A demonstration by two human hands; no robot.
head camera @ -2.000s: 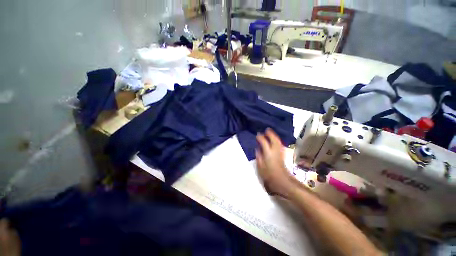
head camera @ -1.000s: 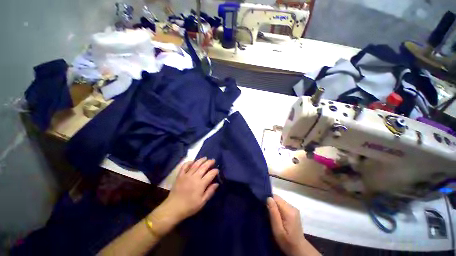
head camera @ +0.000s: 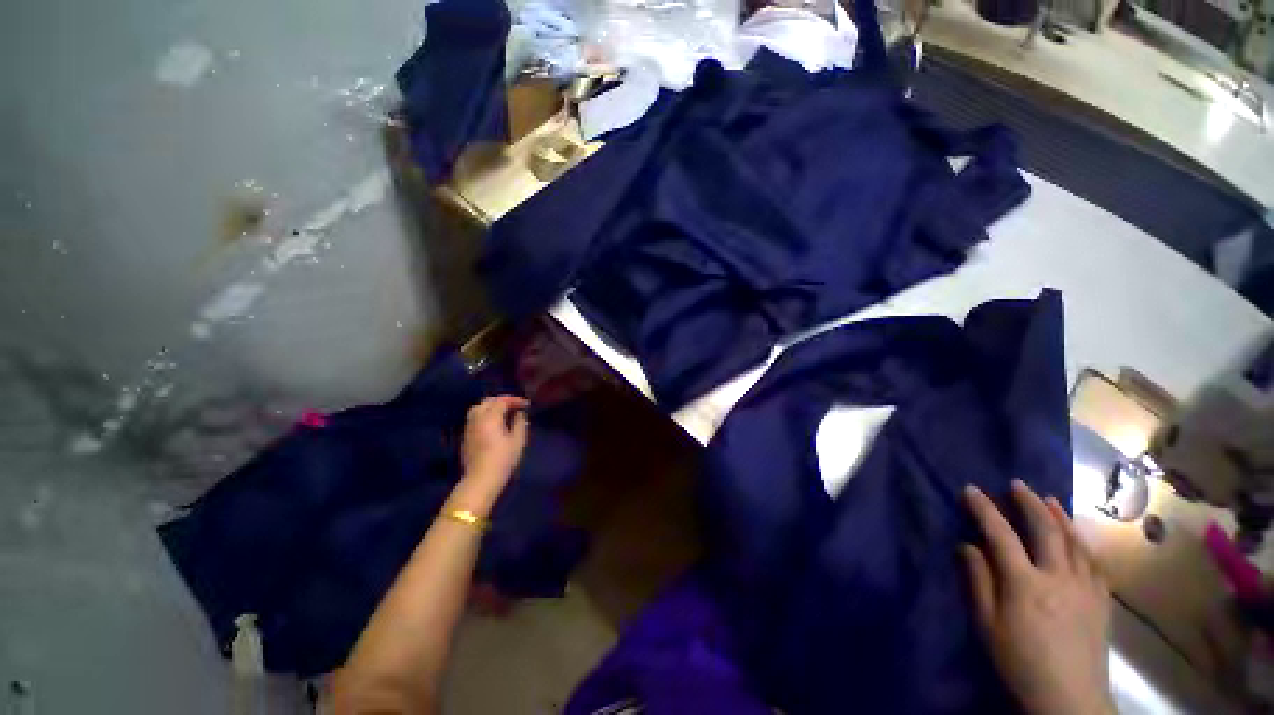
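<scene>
A navy garment piece (head camera: 866, 545) lies over the table's front edge and hangs down, with a gap in it showing white. My right hand (head camera: 1041, 601) rests on it, palm down with fingers spread, left of the needle area. My left hand (head camera: 496, 440) is low at the left, over the navy garment pile (head camera: 349, 517) beside the table. Its fingers are curled close together; whether they pinch cloth cannot be told. The sewing machine's needle plate (head camera: 1125, 405) shows at the right edge; most of the machine head is cut off.
Another heaped navy garment (head camera: 796, 210) lies on the white table (head camera: 1104, 266). A tape roll (head camera: 555, 157) sits on the wooden ledge, with navy cloth (head camera: 458, 84) hanging behind. A worn grey wall (head camera: 168, 279) stands at the left. A second table (head camera: 1118, 91) is at the back.
The view has swung left and down. My left hand has left the garment piece and moved to the low pile. My right hand has moved from the piece's edge to lie flat on it.
</scene>
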